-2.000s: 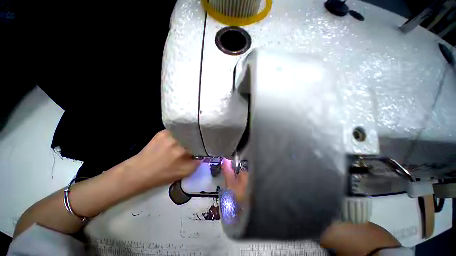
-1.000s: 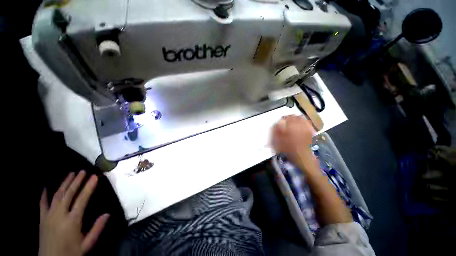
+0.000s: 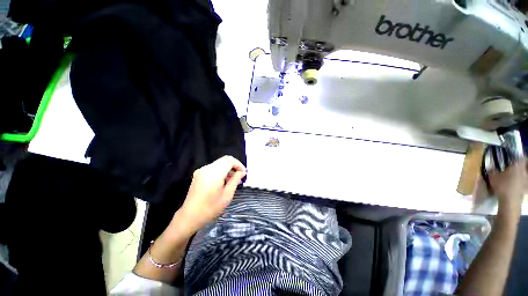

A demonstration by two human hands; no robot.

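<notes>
A black garment [image 3: 156, 98] lies over the left part of the white table. My left hand [image 3: 212, 189] is at its lower right edge, thumb and forefinger pinched together on the edge. My right hand [image 3: 509, 180], blurred, is at the table's right end over scissors with black looped handles [image 3: 492, 163]; its grip on them cannot be made out. The white "brother" sewing machine [image 3: 399, 29] stands at the top right, its needle area [image 3: 280, 87] lit bluish-white with no cloth under it.
A tan strip [image 3: 472, 167] lies left of the scissors. A white bin [image 3: 395, 254] with blue-and-white checked cloth [image 3: 429, 263] is below the table's right end, under my right forearm. A green-rimmed basket [image 3: 46, 104] is at the left. My striped clothing shows at the bottom middle.
My left hand has gone from spread on the black garment to pinched at its edge. My right hand has moved right to the scissors. The view has shifted left, showing more of the garment.
</notes>
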